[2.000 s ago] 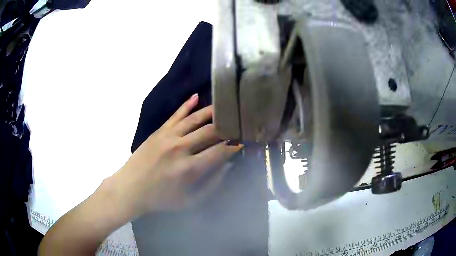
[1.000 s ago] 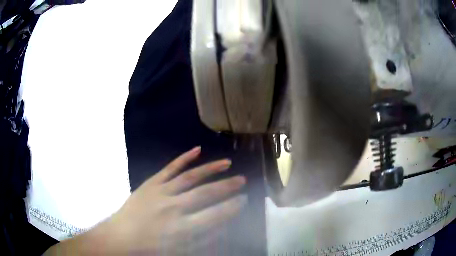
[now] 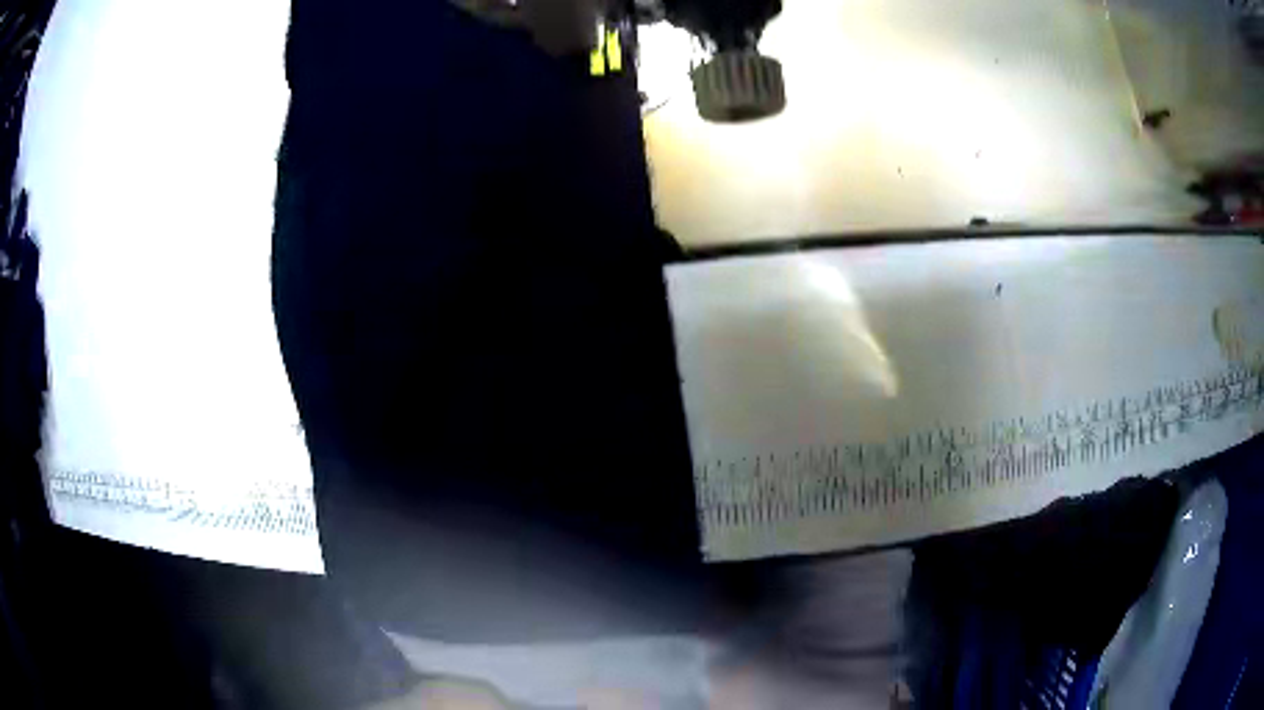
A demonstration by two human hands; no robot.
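A long black fabric piece point(image 3: 471, 278) lies flat on the white table, from the top edge of the view down over the table's near edge. Its upper right part is beside the needle area, where a yellow spot point(image 3: 606, 53) shows. Blurred skin point(image 3: 451, 692) shows at the bottom edge, below the fabric, beside a pale grey-blue patch point(image 3: 555, 669). The hands are cut off and smeared there. I cannot tell left from right or whether the fingers hold the fabric.
A knurled metal knob point(image 3: 739, 86) hangs at the top. The cream machine bed point(image 3: 915, 174) is at the right. The white table point(image 3: 818, 326) has a printed scale point(image 3: 970, 458) along its near edge. Dark material point(image 3: 1060, 548) and a pale curved object point(image 3: 1171, 596) are at the lower right.
My left hand has left the fabric beside the needle. The view has shifted, so the large grey guard is gone and the table's near edge shows. The fabric now reaches over that edge.
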